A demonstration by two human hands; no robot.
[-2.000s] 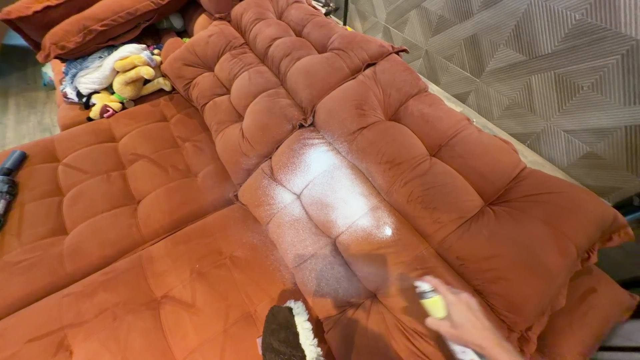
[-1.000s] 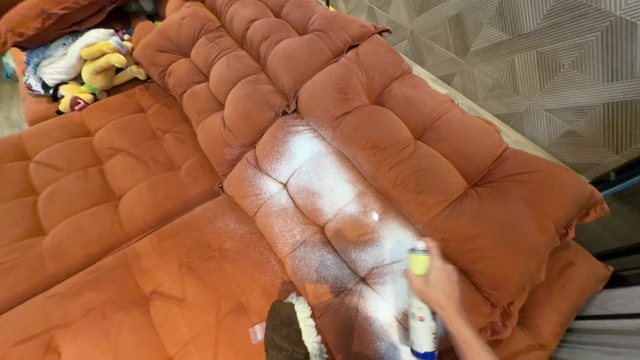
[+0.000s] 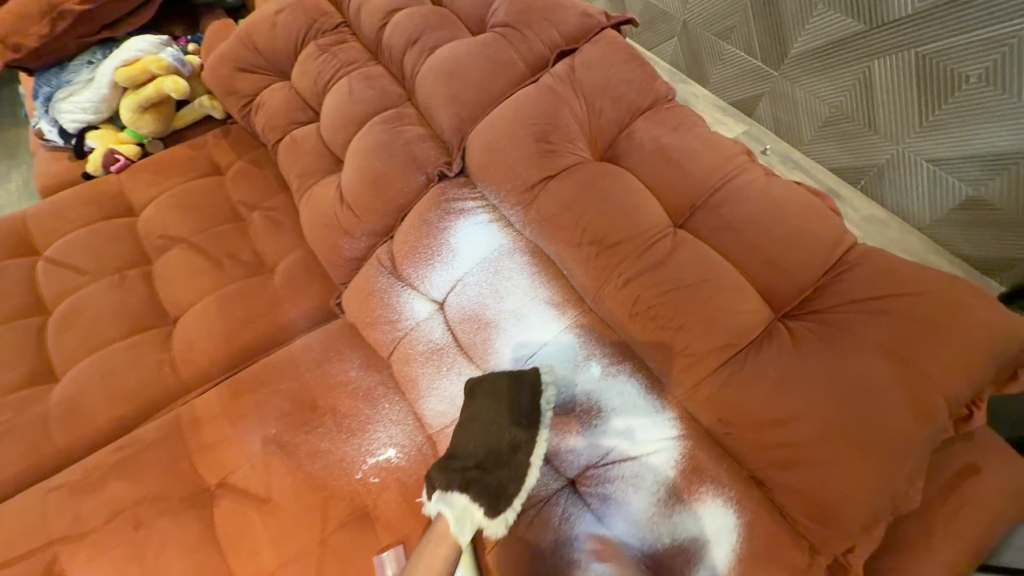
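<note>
My left hand, its bare wrist showing at the bottom, is inside a dark brown mitt with a fleecy white edge (image 3: 500,448); the fingers are hidden. The mitt lies over the tufted rust-orange seat cushion (image 3: 408,260), which is coated with white foam or powder (image 3: 472,240) from its far corner down to the lower edge. A blurred, partly see-through shape low in the view, right of the mitt, seems to be my right hand (image 3: 608,552); whether it holds anything cannot be made out. A smaller white patch (image 3: 380,460) marks the smooth orange section left of the mitt.
Tufted back cushions (image 3: 680,240) run along the right, beside a patterned wall (image 3: 920,120). More orange cushions (image 3: 120,288) spread across the left. A yellow plush dog (image 3: 156,96) and a white cloth (image 3: 100,84) lie at the upper left.
The mitt has moved up onto the whitened cushion. The white coating reaches farther down than two seconds ago. The spray can, earlier in my right hand, is no longer clearly seen.
</note>
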